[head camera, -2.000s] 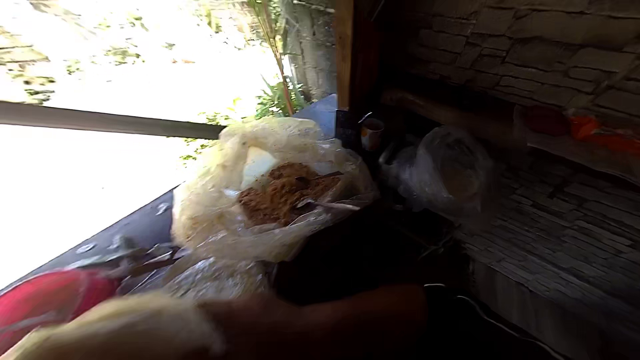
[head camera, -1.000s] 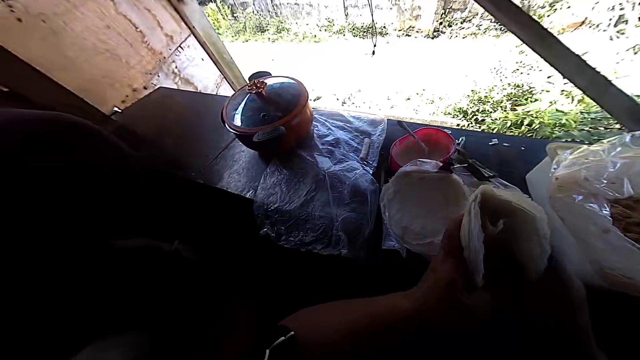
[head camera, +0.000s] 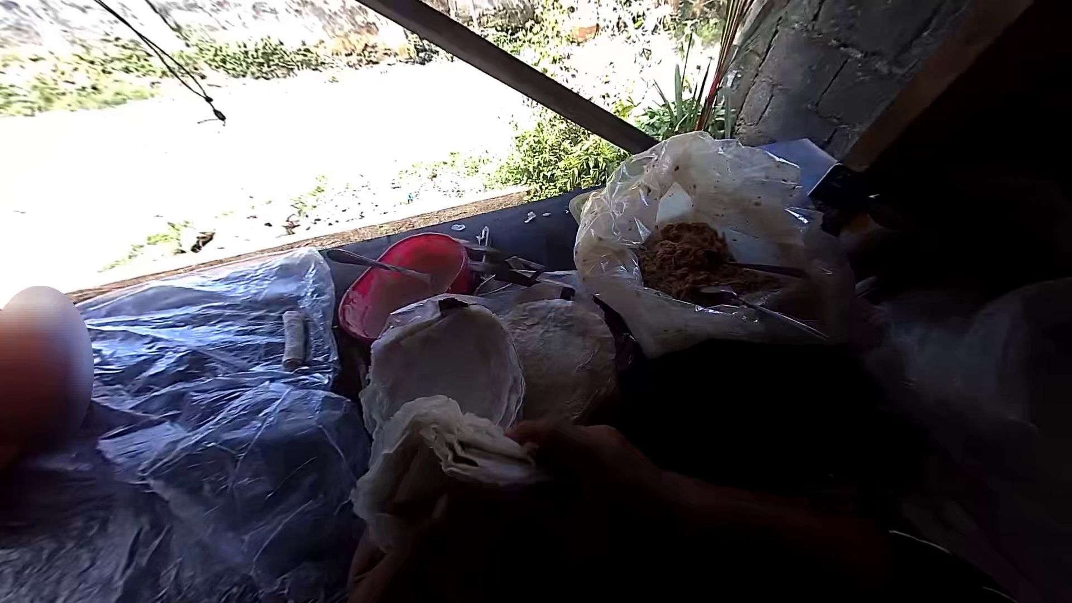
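My right hand (head camera: 578, 452) is closed on a folded bunch of thin white round wrappers (head camera: 444, 444). Fingers of my left hand (head camera: 381, 565), very dark, touch the bunch's lower edge. Just behind lie more pale round wrappers (head camera: 448, 360), with another flat round one (head camera: 559, 352) to their right. A pink-red bowl (head camera: 347, 306) with pale paste and a utensil in it is tilted behind them. At the right, an open clear plastic bag (head camera: 607, 226) holds brown crumbly filling (head camera: 687, 255) with spoons. One small pale roll (head camera: 294, 339) rests on a plastic sheet (head camera: 209, 327).
Clear plastic covers much of the left side of the dark table (head camera: 544, 219). Metal utensils (head camera: 507, 268) lie between bowl and bag. A slanting bar (head camera: 519, 75) crosses above the far edge. Part of another person (head camera: 42, 377), blurred, is at the left edge. The right side is in deep shadow.
The view has swung left, then back to the right. The wrappers in hand stood up as an open fold one second ago; now they are bunched and lower over the table.
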